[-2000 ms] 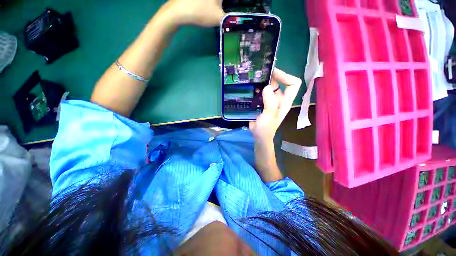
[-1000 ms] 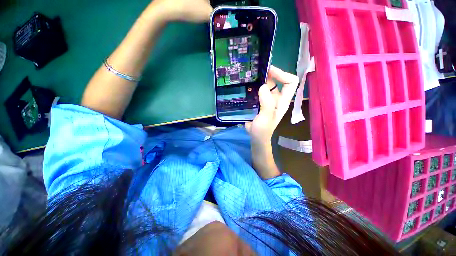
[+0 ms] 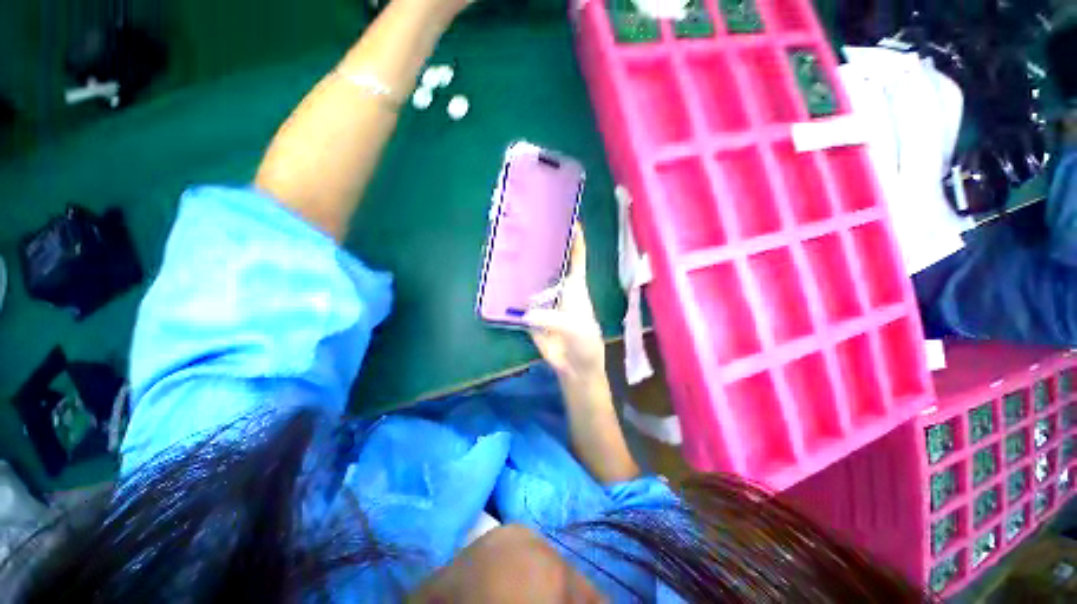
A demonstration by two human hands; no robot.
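A smartphone [image 3: 532, 240] with a pale pink-lit screen is held over the green bench mat [image 3: 416, 201]. My right hand [image 3: 568, 316] grips its lower right corner. My left arm reaches up and forward; only the edge of the left hand shows at the top rim, the rest is cut off, so its fingers and anything in them are hidden. A pink divided foam tray [image 3: 699, 262] lies right of the phone, with green boards [image 3: 813, 83] in a few far pockets and many pockets empty.
Several small white discs [image 3: 457, 107] lie beside my left forearm. Black units [image 3: 78, 260] and an open black housing with a green board [image 3: 73, 413] lie at left. Stacked pink trays [image 3: 915, 496] stand lower right. White tape strips [image 3: 633, 283] hang by the tray. Another person's blue sleeve [image 3: 1013, 283] shows at right.
The view has shifted forward. The phone screen has gone from a circuit board picture to plain pink, and the phone is lower in view. My left hand has moved off past the top edge.
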